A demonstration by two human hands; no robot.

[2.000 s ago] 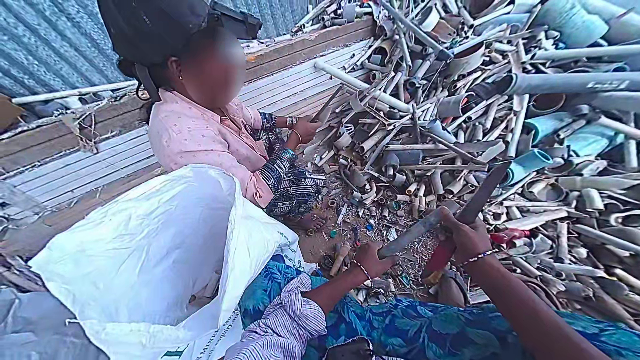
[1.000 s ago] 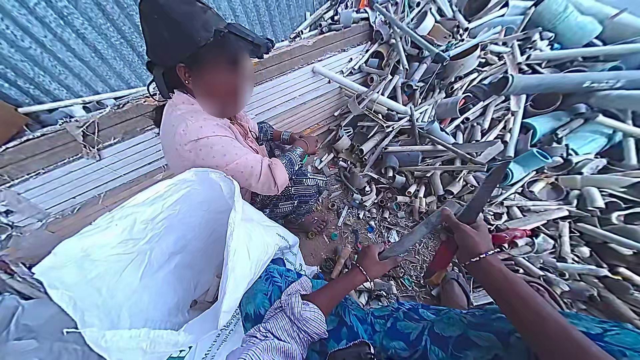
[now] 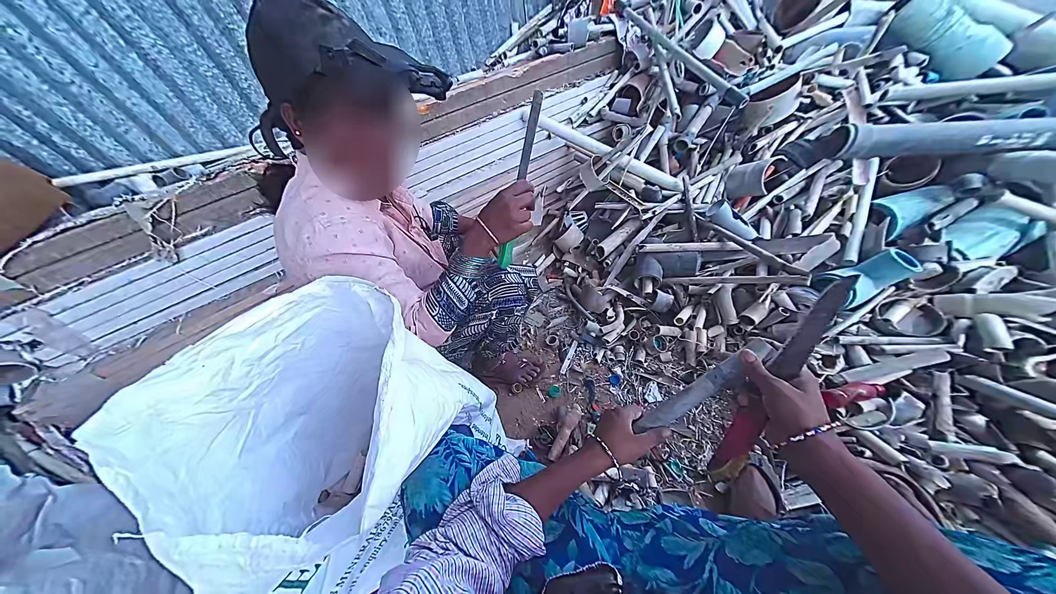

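A grey length of plastic pipe lies across between my two hands. My left hand is closed around its lower left end. At its upper right end is my right hand, gripping a dark, flat blade that points up and right and crosses the pipe; the thumb rests on the pipe. Below that hand a red part shows, perhaps the tool's handle; the fingers partly hide how it joins the blade. Scrap pipe pieces lie on the ground beyond both hands.
A large white woven sack gapes at my left. Behind it a person in a pink top sits holding a dark strip upright. A big heap of pipes and fittings fills the right. Corrugated metal sheeting stands behind.
The other person's hand has come up, and a dark strip now stands upright in it. My two hands hold the pipe and the blade much as before.
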